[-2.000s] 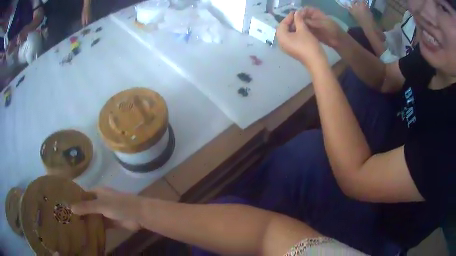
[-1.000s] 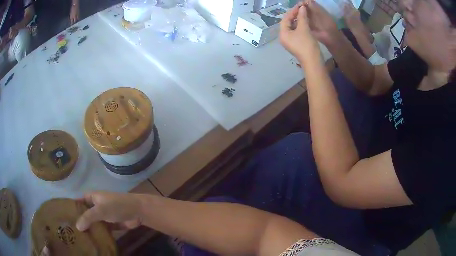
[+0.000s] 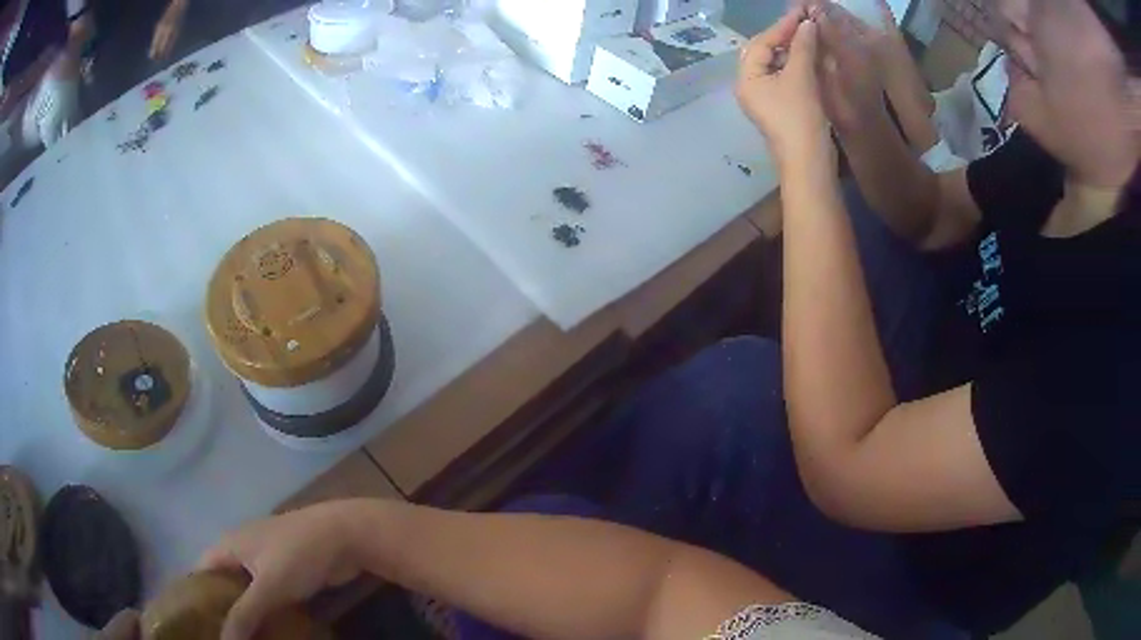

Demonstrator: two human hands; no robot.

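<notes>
My right hand (image 3: 294,563) holds a wood-grain base cover (image 3: 194,609) at the bottom left, its fingers over the near side. The cover is mostly cut off by the frame's lower edge. A small bit of what looks like my left hand (image 3: 121,626) shows at the cover's left side; the rest is out of the picture. A dark base cover (image 3: 90,556) lies just to the left, with a wood-grain piece (image 3: 15,531) beside it, cut off by the left edge.
An open shell with a fan (image 3: 129,385) sits on a pale round support. A stacked drum (image 3: 295,300) stands right of it. Small dark parts (image 3: 571,199), plastic bags (image 3: 432,63) and white cartons (image 3: 657,69) lie farther back. Another person (image 3: 876,425) sits at right, hands raised.
The held cover has moved lower and is more cut off; its vent grille no longer shows. The dark cover has come into view at left. The seated person's head has turned and lowered.
</notes>
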